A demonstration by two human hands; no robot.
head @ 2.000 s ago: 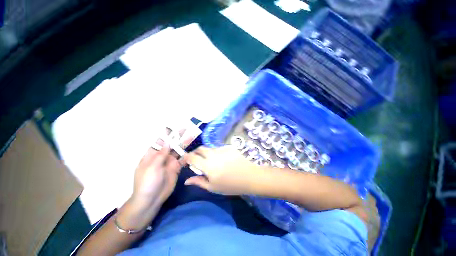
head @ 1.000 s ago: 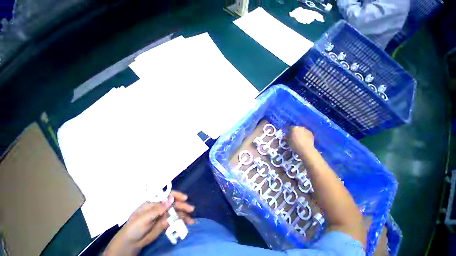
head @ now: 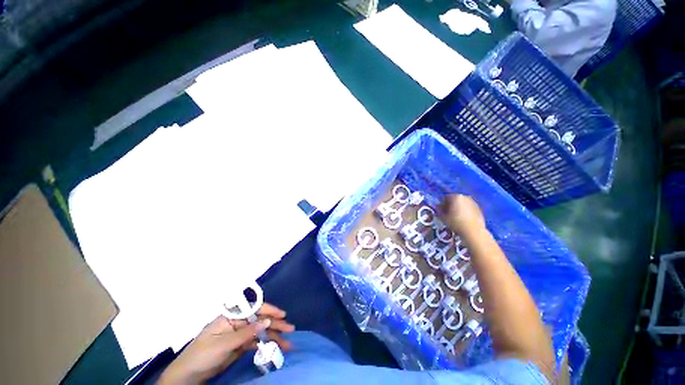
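My left hand [head: 225,344] holds a white ring-and-arm assembly [head: 244,301] by its arm over my lap, with the open ring up and the chunky cap down. My right hand [head: 460,214] reaches into the lined blue crate [head: 537,252], at the upper end of the rows of white assemblies [head: 430,292]. Those lie on a brown cardboard sheet [head: 363,225] in the crate. My right fingertips are hidden, so I cannot tell whether they grip a part.
White paper sheets [head: 225,180] lie on the green bench, with brown cardboard [head: 52,293] at left. A second blue crate [head: 518,135] with white parts stands behind the lined one. Another person's sleeve [head: 567,30] shows at the top right. A white frame [head: 668,293] is at far right.
My right hand moved from beside my left hand into the lined crate and stays there. My left hand moved down to the lap with the assembly, whose ring now faces the camera more openly.
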